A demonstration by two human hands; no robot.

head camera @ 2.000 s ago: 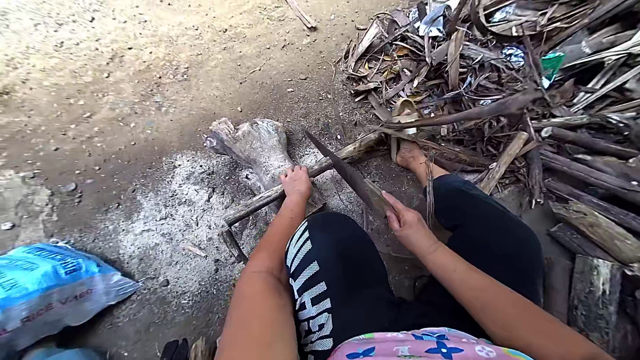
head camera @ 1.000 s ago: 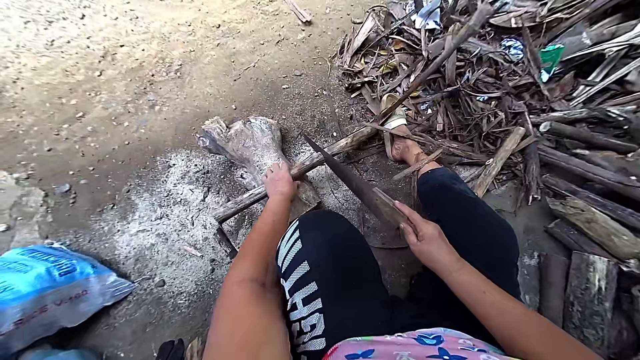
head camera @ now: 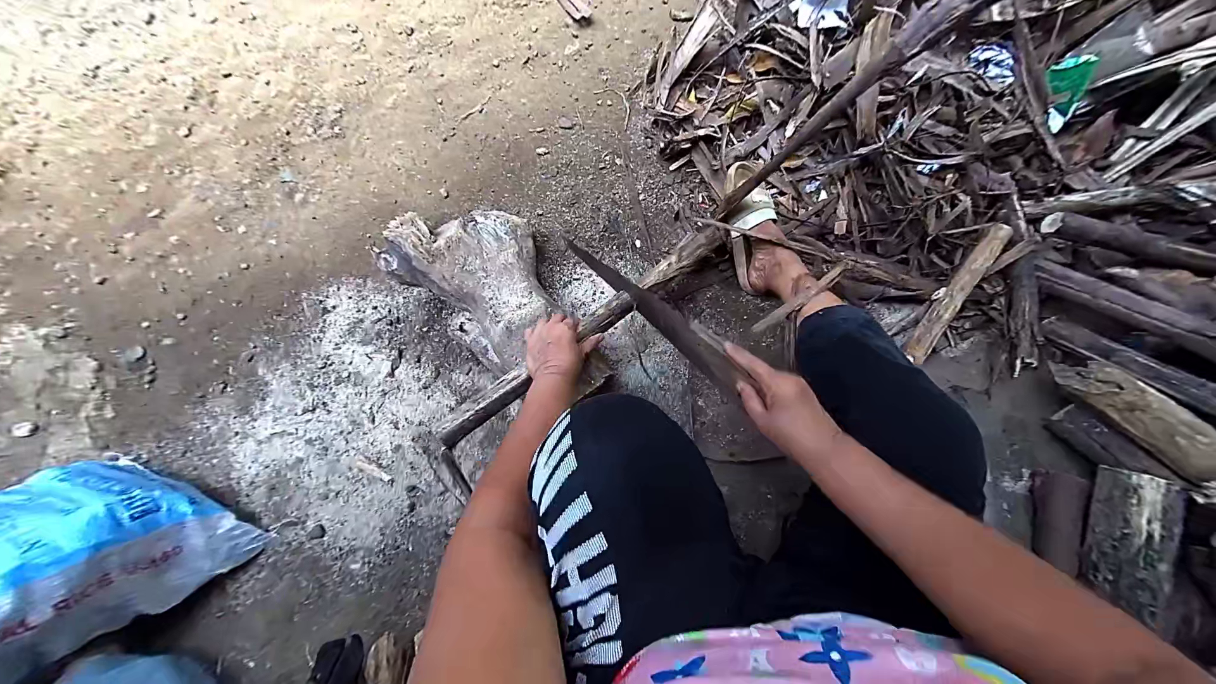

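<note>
My left hand (head camera: 556,350) grips a long dry branch (head camera: 686,255) that lies slantwise over a pale wooden block (head camera: 489,275) on the ground. The branch runs from beside my left forearm up past my sandaled foot toward the upper right. In my right hand (head camera: 781,397) is the handle end of a machete (head camera: 660,318) with a long dark blade. Its tip points up and left, and the blade passes above the branch, to the right of my left hand. Whether blade and branch touch, I cannot tell.
Dry twigs and leaf debris (head camera: 855,142) heap up at the upper right, with split firewood (head camera: 1135,546) at the right edge. A blue and white sack (head camera: 123,541) lies at the lower left. Pale ash or sawdust (head camera: 323,418) covers ground beside the block. My sandaled foot (head camera: 774,256) is near the branch.
The far part of the branch has swung upward in view, from lying nearly level across the debris to a steeper slant. Both hands keep hold of branch and machete.
</note>
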